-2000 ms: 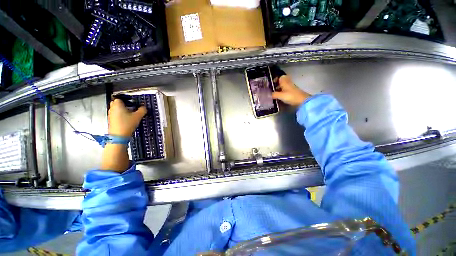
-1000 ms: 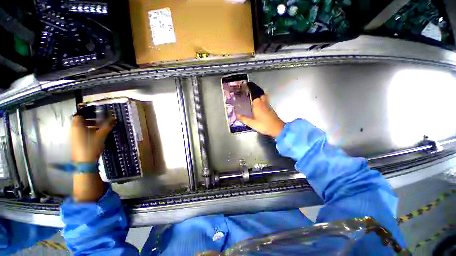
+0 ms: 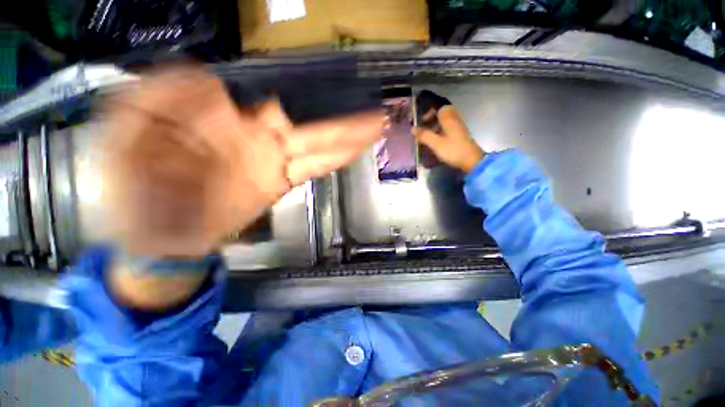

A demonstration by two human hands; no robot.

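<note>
A smartphone (image 3: 398, 143) with a pinkish lit screen is over the bare metal channel. My right hand (image 3: 451, 139), with black fingertip covers, is at its right edge, thumb on the rim and fingers beside it; whether the phone rests on the metal is unclear. My left hand (image 3: 215, 159) is large, raised near the camera and strongly blurred, fingers pointing right towards the phone. A dark blur (image 3: 318, 83) lies along its fingers; I cannot tell what it is. The left hand hides most of the parts box; only a blurred pale piece (image 3: 253, 256) shows below it.
The metal channel has crossbars (image 3: 335, 207) and a front rail (image 3: 445, 288). Behind it stand a brown carton (image 3: 342, 28), a black bin of dark connectors (image 3: 151, 24) at the left and dark bins with green parts at the right.
My left hand has risen from the parts box towards the camera and swung right, now covering the box. My right hand stays at the phone, which is now more upright in view. The view has shifted.
</note>
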